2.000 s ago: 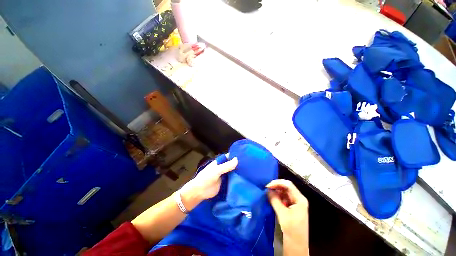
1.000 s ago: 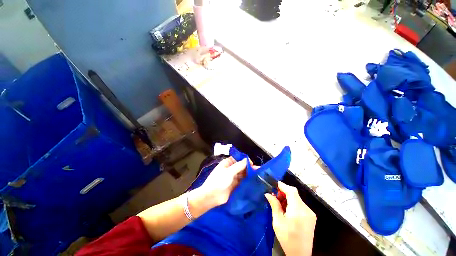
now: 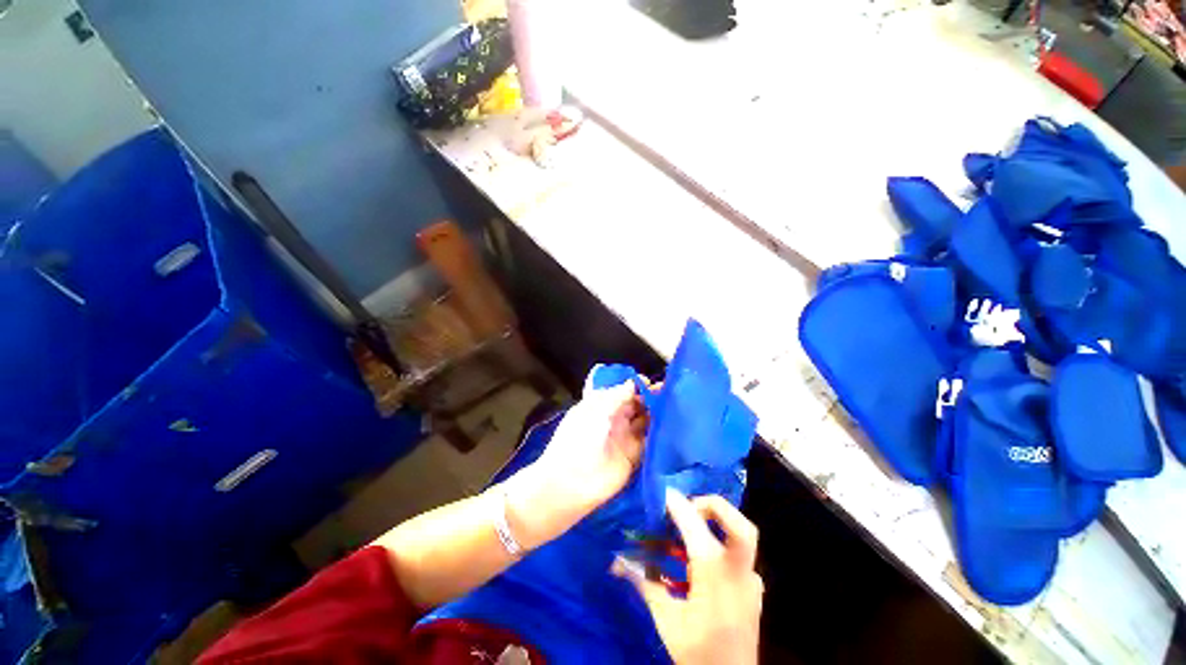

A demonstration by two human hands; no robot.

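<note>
A blue padded workpiece (image 3: 692,405) is held up over my lap, folded, with one corner pointing up. My left hand (image 3: 588,448) grips its left edge, with the fingers partly hidden by the cloth. My right hand (image 3: 709,578) is at its lower edge, with thumb and finger against the cloth. Small red-handled snips (image 3: 666,566) lie in my right palm, blurred, with dark blades pointing left. A blue lap cloth (image 3: 572,595) lies under both hands.
A pile of blue workpieces (image 3: 995,448) with white lettering and white buckles lies on the white table (image 3: 702,279) at right. A large blue bin (image 3: 169,390) stands at left. A wooden stand (image 3: 449,338) and partition (image 3: 299,117) are behind.
The workpiece has been turned and raised, its corner now pointing up. My right hand has moved down and left, and the snips have moved from the cloth's upper part to below it.
</note>
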